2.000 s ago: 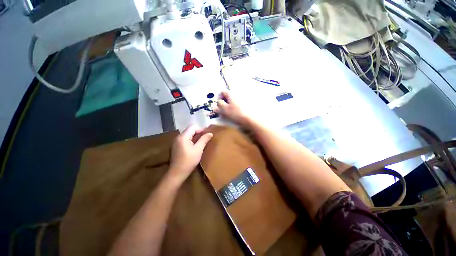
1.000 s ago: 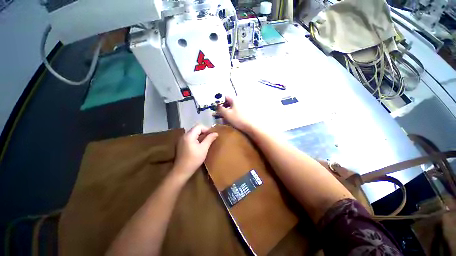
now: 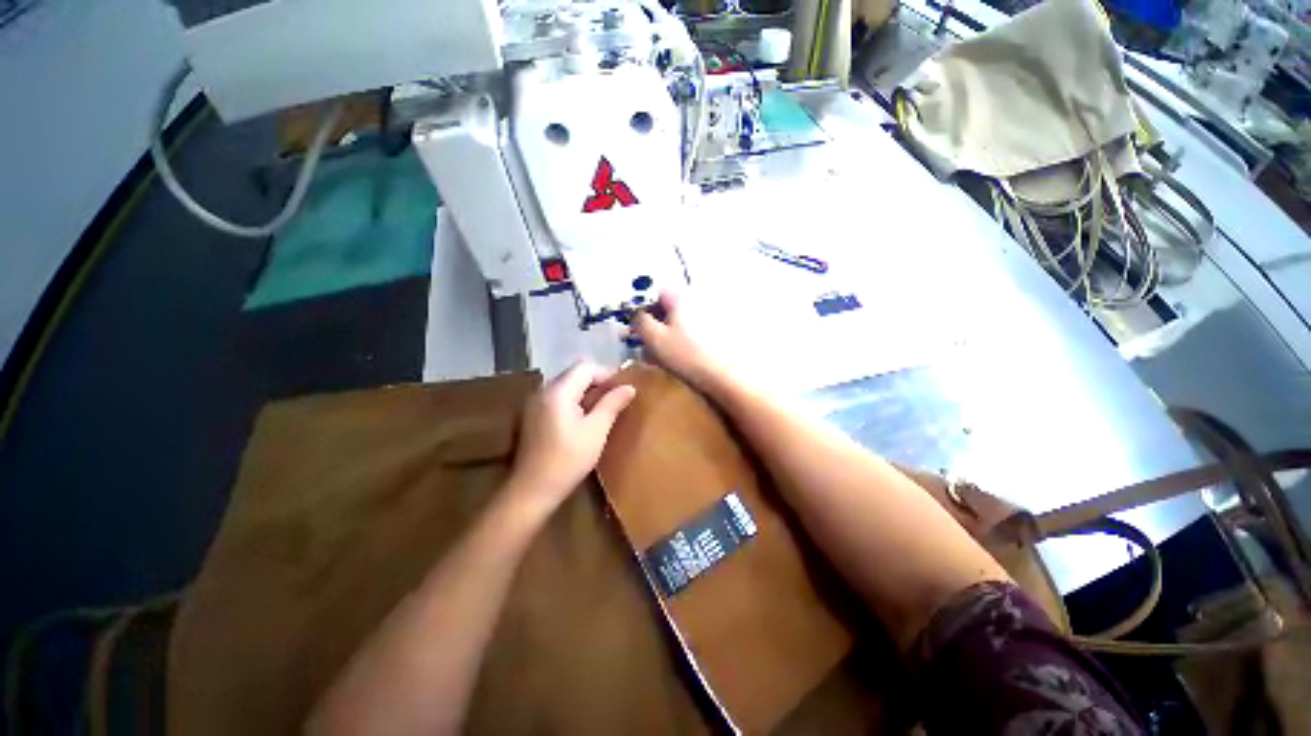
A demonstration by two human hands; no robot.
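Observation:
A large brown cloth panel [image 3: 388, 475] fills the lower picture. A smoother orange-brown piece [image 3: 762, 633] lies right of its long pale-edged seam and bears a black label [image 3: 700, 545] with white print. My left hand [image 3: 565, 427] pinches the top of the seam between thumb and fingers, just in front of the sewing head [image 3: 601, 158]. My right hand [image 3: 666, 339] is beside the needle area, its fingers curled under the head's right side. What its fingertips touch is too small and blurred to tell.
Slim snips [image 3: 792, 258] and a small dark flat piece [image 3: 835, 304] lie on the white table [image 3: 920, 288] to the right. A beige heap with cords [image 3: 1028, 94] is at upper right. Brown straps [image 3: 1136, 496] hang at the right edge. A green sheet [image 3: 350, 230] lies at left.
The whole view has shifted, so the machine and table appear farther right and slightly lower. The hands and cloth have kept nearly the same positions relative to the sewing head.

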